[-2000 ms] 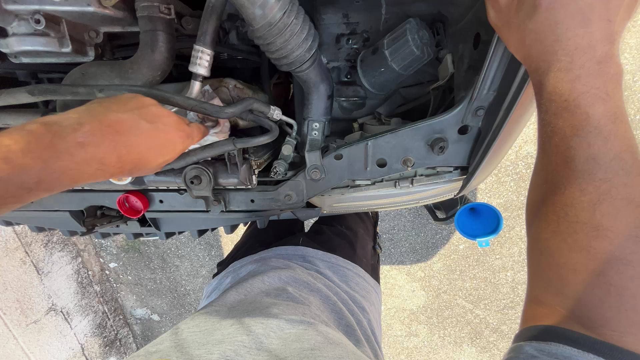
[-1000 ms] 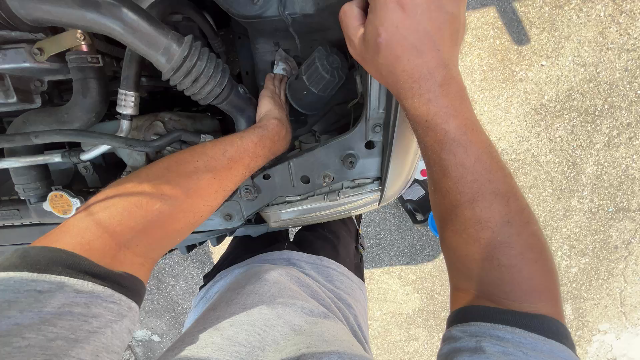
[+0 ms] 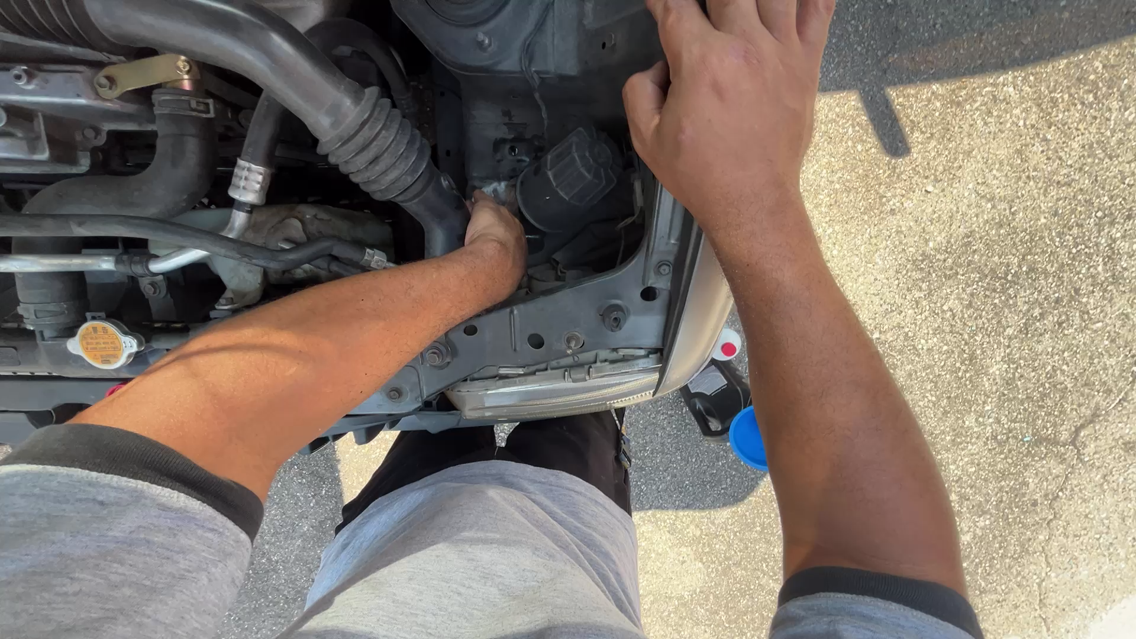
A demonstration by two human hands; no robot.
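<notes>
My left hand (image 3: 497,232) reaches down into the car's engine bay, between the ribbed black air intake hose (image 3: 377,146) and a dark cylindrical canister with a ribbed cap (image 3: 568,177). A bit of pale, crumpled material, perhaps a rag, shows at its fingertips (image 3: 501,191); the fingers are partly hidden, so the grip is unclear. My right hand (image 3: 732,98) rests on the fender edge at the top right, palm down, its fingertips cut off by the frame, with no object visible in it.
A headlight (image 3: 559,390) sits below the metal front panel (image 3: 586,315). The radiator cap (image 3: 105,343) is at the left, near rubber hoses and a metal pipe (image 3: 62,263). On the ground by the bumper are a black container (image 3: 713,395), a blue funnel (image 3: 748,439) and a white-and-red round item (image 3: 727,344).
My left hand has moved from the hoses near the radiator to beside the canister, with the pale material at its fingers in the earlier frames. The view has shifted to the right.
</notes>
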